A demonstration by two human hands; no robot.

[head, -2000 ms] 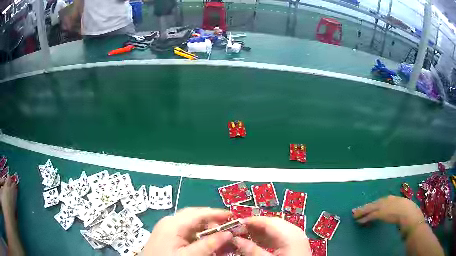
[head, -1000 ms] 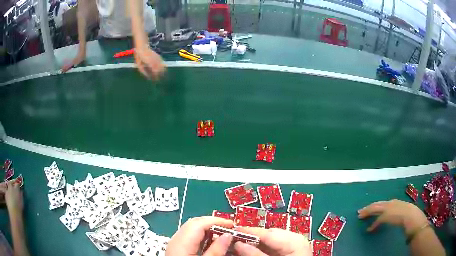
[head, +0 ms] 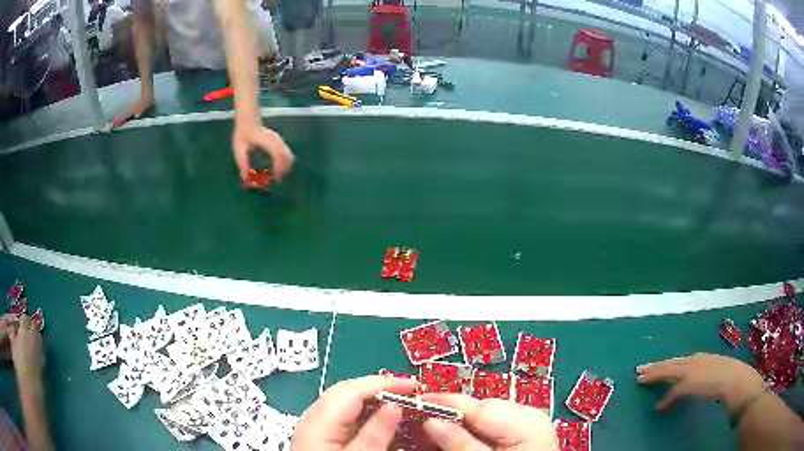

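Note:
My left hand (head: 346, 417) and my right hand (head: 501, 426) hold one joined unit (head: 421, 406) between them at the bottom centre. It is seen edge-on, with a thin white rim, and the fingers hide much of it. Several other joined units (head: 480, 343), red with white rims, lie on the green worktop just beyond and right of my hands. Many white plates (head: 198, 339) lie in a loose pile to the left.
A red base (head: 400, 263) lies on the green belt (head: 494, 198). Another person's hand (head: 263, 150) holds a red base over the belt. Another hand (head: 705, 379) rests at right near piled red bases (head: 777, 343). A hand (head: 25, 339) shows at far left.
The red bases on the belt have moved left. The person opposite has reached in and taken hold of one. My hands have shifted slightly right and still hold the unit, now tilted differently.

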